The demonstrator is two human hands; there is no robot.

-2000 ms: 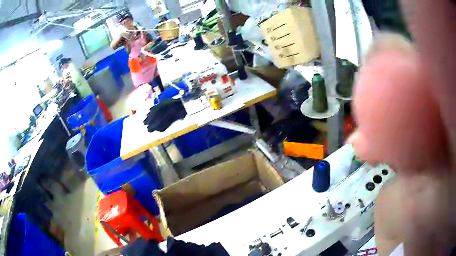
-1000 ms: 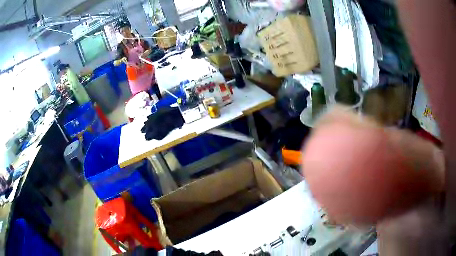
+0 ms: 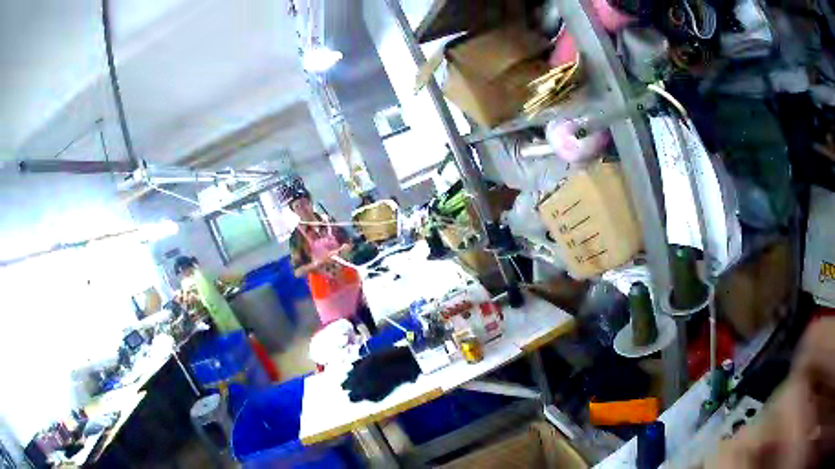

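A blurred hand, by its side my right hand (image 3: 792, 408), is at the lower right edge, close to the camera and cut off. Its fingers cannot be made out, nor whether it holds anything. My left hand is not in view. Nearest in front, part of a white sewing-machine table (image 3: 688, 403) shows at the bottom right. A dark blue thread cone (image 3: 650, 446) stands on it, left of the hand. The machine's needle area is out of the picture.
Another white table (image 3: 330, 418) holds a black cloth heap (image 3: 380, 374) and a white machine (image 3: 471, 314). An open carton (image 3: 522, 451) is below. Green thread cones (image 3: 643, 316) stand on a rack. A person in a pink and orange apron (image 3: 330, 275) stands beyond; another person (image 3: 209, 295) is farther left.
The view has tilted up, so the scene sits lower and farther right. The hand has moved from large in front of the camera down to the lower right edge. The red stool has left the view.
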